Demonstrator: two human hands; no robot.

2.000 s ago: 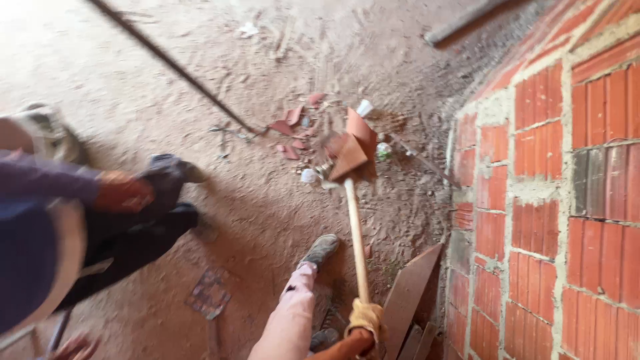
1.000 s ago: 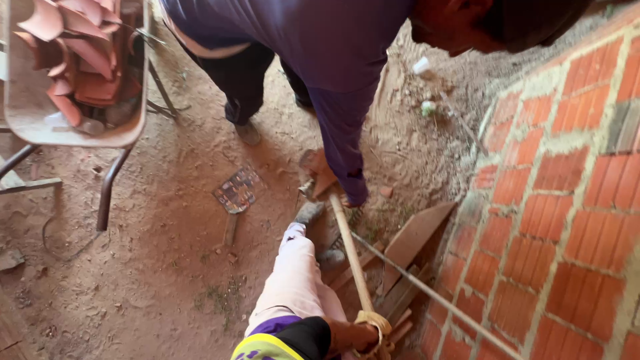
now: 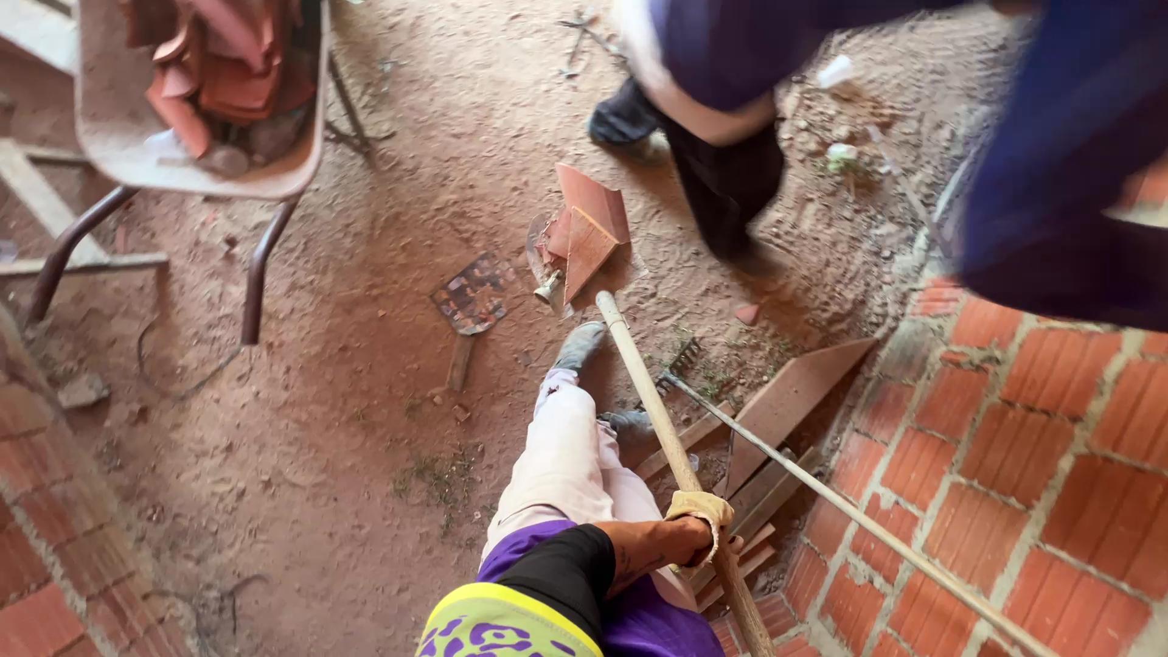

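My left hand point(image 3: 701, 527), in a pale work glove, is closed around the wooden handle point(image 3: 643, 383) of a shovel. The handle runs up to a load of broken clay tiles point(image 3: 593, 224) that hides most of the metal blade point(image 3: 537, 245). A small metallic-looking piece point(image 3: 548, 286) lies at the load's lower edge. Just beyond my boot point(image 3: 580, 345), the load is low over the dirt floor. The lower end of the handle leaves the frame at the bottom. My right hand is out of view.
A wheelbarrow point(image 3: 201, 187) holding broken tiles stands upper left. A co-worker's dark-trousered leg point(image 3: 730, 182) is upper right. A square-headed tool point(image 3: 474, 292) lies on the dirt. A rake point(image 3: 680, 365), boards point(image 3: 794, 401) and a brick wall point(image 3: 1022, 456) are right; another brick wall point(image 3: 55, 529) stands left.
The co-worker, bent over the shovel load with a hand at it one second ago, has moved off to the upper right. The tile load is uncovered again. The view has swung since the first frame.
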